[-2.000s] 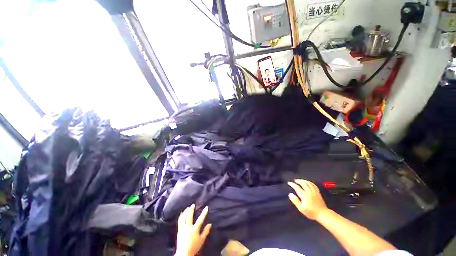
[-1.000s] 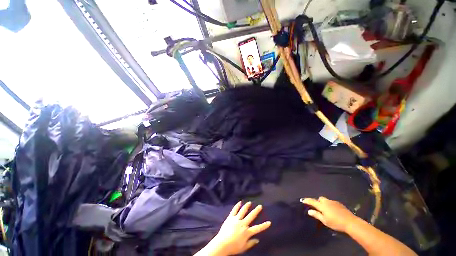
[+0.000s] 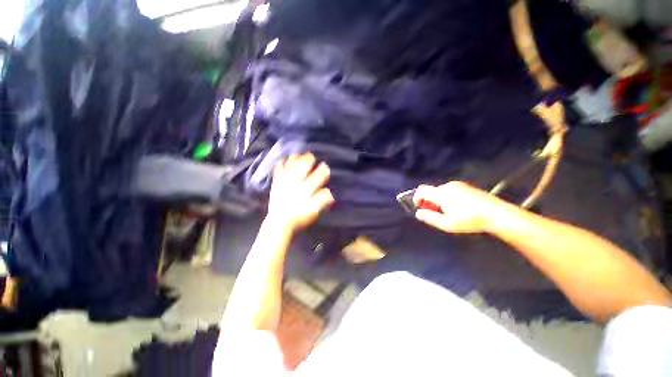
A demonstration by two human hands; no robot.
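A navy garment (image 3: 368,193) lies across the dark table pad in front of me, blurred. My left hand (image 3: 298,193) rests on its left part with fingers spread. My right hand (image 3: 457,208) is closed around the steam iron (image 3: 407,199). The iron's pointed metal tip points left over the garment, and a bit of its red part shows between my fingers. The tan hose (image 3: 554,140) curves down behind my right wrist.
A grey sleeve board (image 3: 180,177) sticks out at left. A tall navy heap (image 3: 81,162) stands at far left. More navy cloth (image 3: 427,66) is piled at the back. A pale block (image 3: 363,250) lies near the front edge. Red items (image 3: 639,96) are at upper right.
My right hand, empty before, now holds the iron. My left hand lies further left on the garment. The view has tilted down, showing the floor and my white clothing.
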